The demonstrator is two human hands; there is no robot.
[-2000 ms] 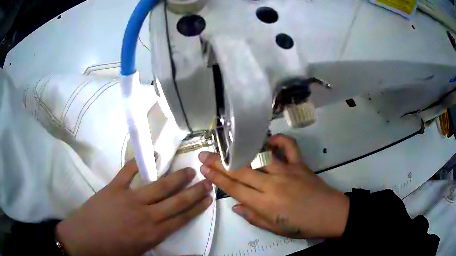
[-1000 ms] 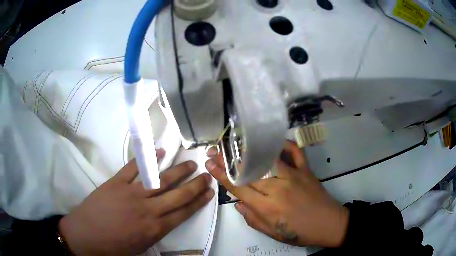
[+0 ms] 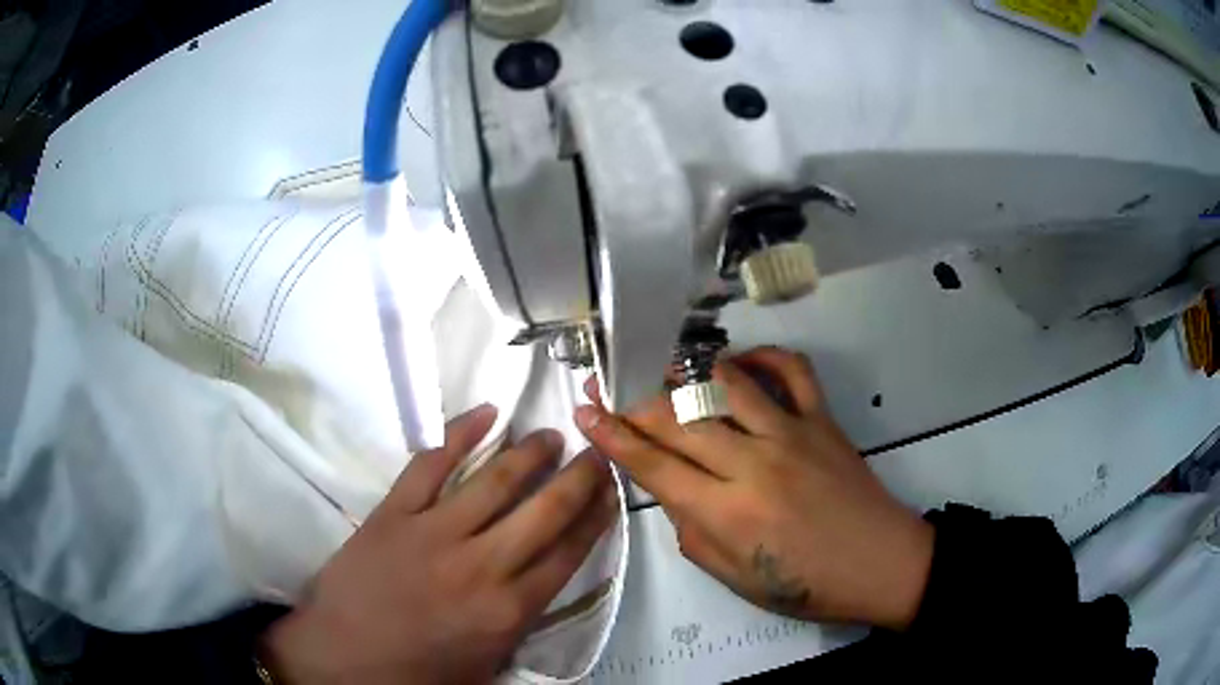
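White trousers (image 3: pixel 288 281) with dark double stitch lines lie left of the needle area. A curved white flap (image 3: pixel 605 589) extends toward me, with a short brown-gold zip strip (image 3: pixel 575 610) near its lower end. My left hand (image 3: pixel 462 555) lies on the white cloth, fingers spread toward the presser foot (image 3: pixel 571 348). My right hand (image 3: pixel 776 488) lies right of the needle area, index fingertip on the flap's edge, with some fingers partly behind the tension dial (image 3: pixel 700 402). Neither hand visibly grips the cloth. The needle tip is hidden.
The white sewing machine arm (image 3: pixel 642 228) spans the top and right. A blue tube (image 3: pixel 401 87) with a bright white lamp end (image 3: pixel 401 321) hangs left of its head. A printed ruler edge (image 3: pixel 685 634) runs along the table front. An orange object (image 3: pixel 1200 332) is at far right.
My left hand has moved right and slightly down with the cloth, and the zip strip near the flap's lower end has shifted up and right. The head view has shifted, showing the presser foot and lower dial.
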